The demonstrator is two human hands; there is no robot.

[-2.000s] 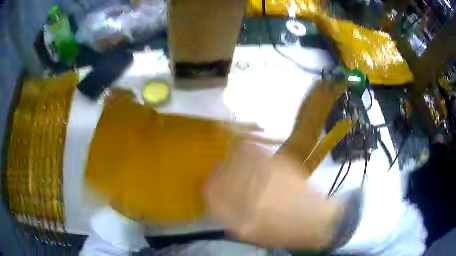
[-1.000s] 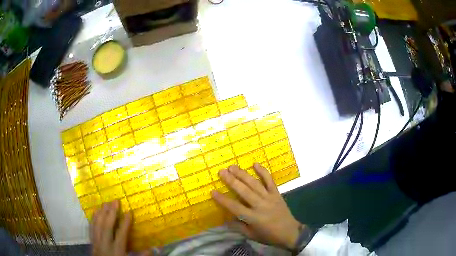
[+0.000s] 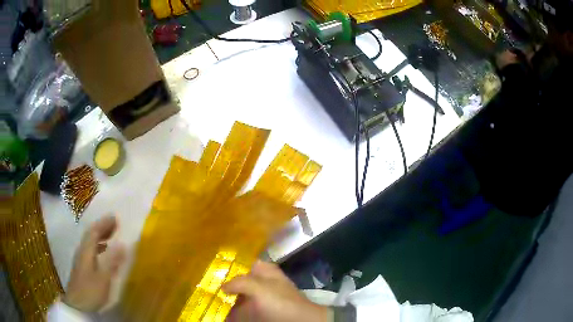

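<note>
A gold film-covered panel (image 3: pixel 201 236) is lifted and blurred in front of me, with strips of it sticking up at its far edge. My right hand (image 3: pixel 267 292) grips its near right edge, thumb on top. My left hand (image 3: pixel 97 267) is at the panel's left, fingers apart and blurred; it does not appear to hold anything. A pile of red-brown lead wires (image 3: pixel 80 188) lies at the left beside a round tin (image 3: pixel 109 156) with pale yellow contents.
Wired panels (image 3: pixel 25 245) lie at the far left. A cardboard box (image 3: pixel 116 69) stands beyond the tin. The black feeder unit (image 3: pixel 352 88) with green spool (image 3: pixel 333 28) and hanging cables stands at the right. Another person (image 3: pixel 528 126) is at the far right.
The panel was flat under both hands; now it is raised and bent in my right hand. My left hand has come off it to the left. The view has shifted to the right.
</note>
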